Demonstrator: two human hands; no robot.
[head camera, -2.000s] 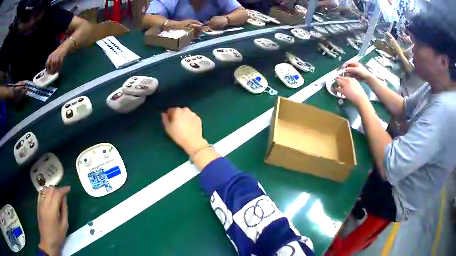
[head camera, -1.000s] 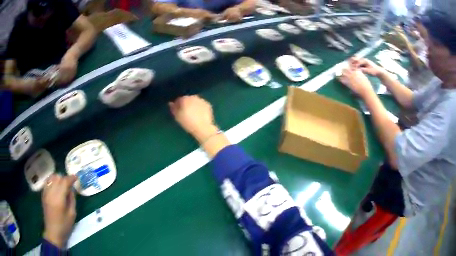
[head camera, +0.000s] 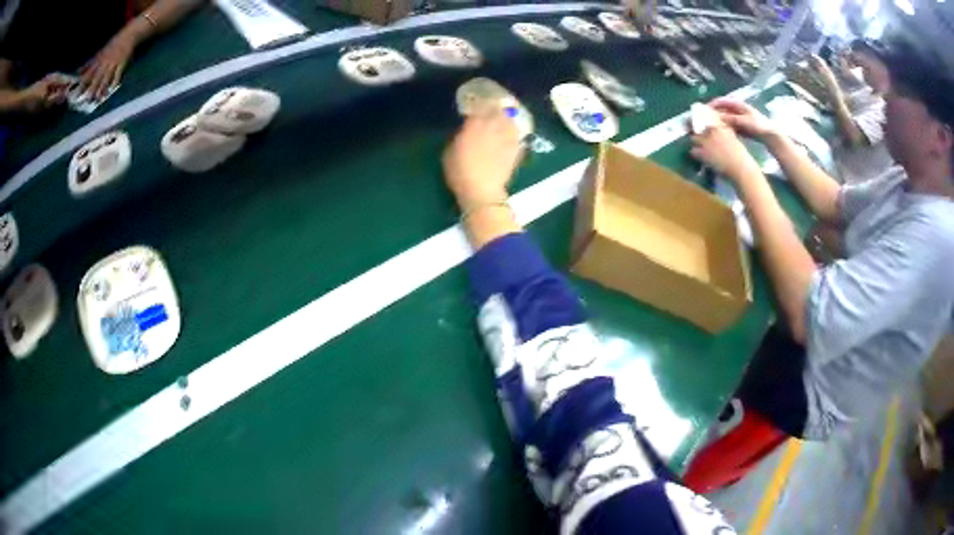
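My right hand [head camera: 484,157] reaches across the white edge strip to an off-white housing [head camera: 483,96] on the dark belt. The hand covers the near part of that housing; whether the fingers grip it cannot be told. A small clear part [head camera: 540,144] lies beside the housing at its right. Another open housing [head camera: 584,112] with a blue patch lies further right. A larger open housing [head camera: 130,310] with a blue board and a dark-blue bar lies at the left on the belt. My left hand is out of the picture.
An open cardboard box [head camera: 659,240] stands right of my forearm. Several off-white covers [head camera: 377,65] lie along the far row. A worker in a grey shirt [head camera: 879,272] sits at the right, hands over the bench. Another person's hands [head camera: 103,71] are at the upper left.
My right hand has moved right and forward onto the housing. My left hand, earlier beside the large housing, has left the picture. The view has shifted, and the left housings appear further left.
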